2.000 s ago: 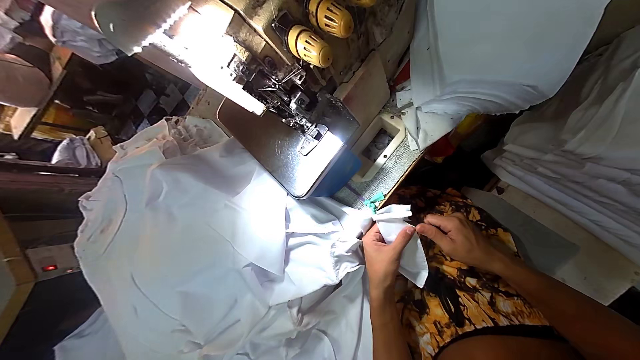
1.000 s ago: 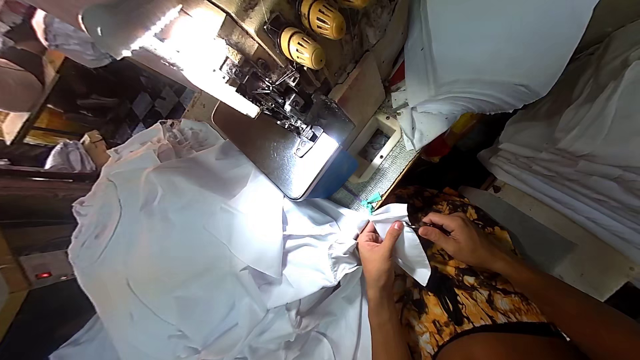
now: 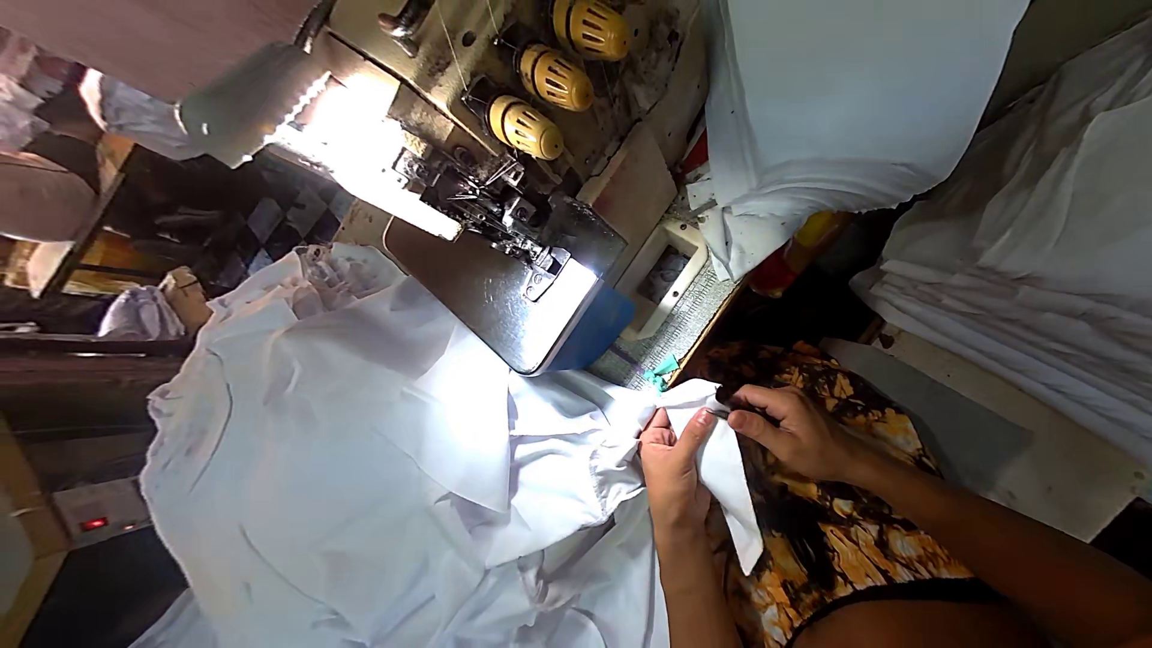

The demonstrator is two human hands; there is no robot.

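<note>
My left hand [image 3: 673, 459] pinches the edge of a white fabric piece [image 3: 729, 495] between thumb and fingers, beside gathered white cloth. Close to its right, my right hand [image 3: 792, 432] grips a small dark tool, perhaps thread snips [image 3: 722, 413], whose tip meets the fabric by my left thumb. White garments [image 3: 360, 450] spread over the left and middle of the view. Above them stands an overlock sewing machine with a shiny metal plate [image 3: 468, 297] and its presser foot [image 3: 547, 270] under a bright light. My right palm is hidden.
Yellow tension knobs [image 3: 525, 128] line the machine's top. Green scraps [image 3: 663, 371] lie at the table edge near my hands. White cloth [image 3: 846, 99] hangs at upper right, and a stack of white fabric [image 3: 1035, 270] lies at far right. Patterned cloth [image 3: 846, 531] covers my lap.
The dark tool's tip now shows at the fabric by my left thumb, and my right hand is a little nearer to my left. The white piece still hangs from my left hand.
</note>
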